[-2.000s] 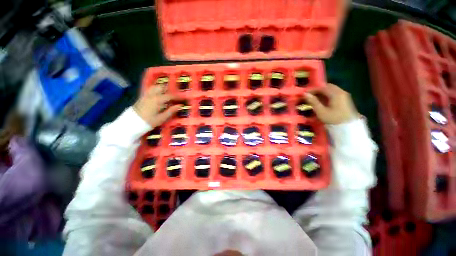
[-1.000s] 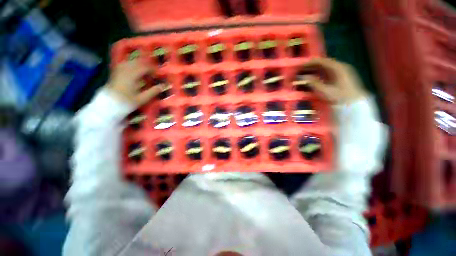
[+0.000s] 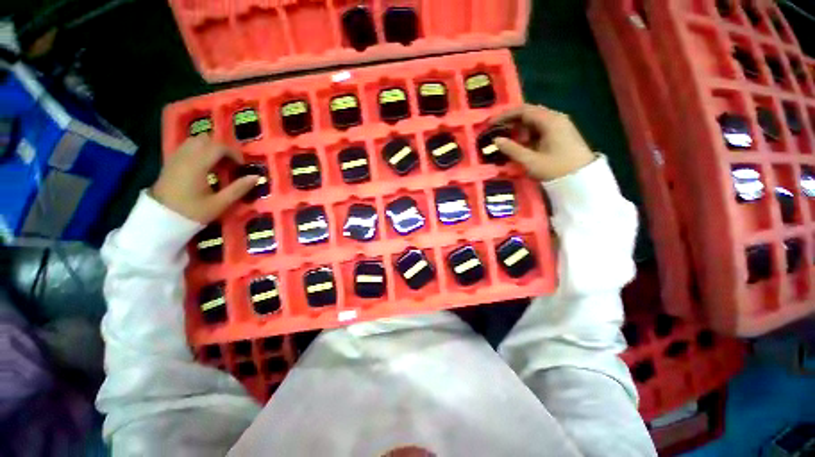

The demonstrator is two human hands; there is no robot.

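Note:
A red-orange foam tray (image 3: 347, 317) lies in front of me with four rows of seven pockets, tilted slightly up to the right. Its pockets hold black smartwatch units (image 3: 369, 278), most showing a yellow band; some in the third row show white glare. My bare left hand (image 3: 204, 174) is over the tray's left side, its thumb at a second-row unit (image 3: 256, 181). My bare right hand (image 3: 547, 143) is at the right edge, its fingertips at the last second-row unit (image 3: 491, 145). The fingers of both hands are spread, and whether they grip these units is not clear.
A second foam tray (image 3: 268, 45) lies behind, two black units in its near row. Tilted stacked trays (image 3: 693, 178) with units stand at right. Lower trays (image 3: 684, 357) lie beneath the bench edge. A blue box (image 3: 67, 165) is at left, purple clothing (image 3: 40, 375) below it.
The view has shifted, so the tray sits further left and higher and looks more tilted. Both hands stay at about the same pockets. The picture is sharper now.

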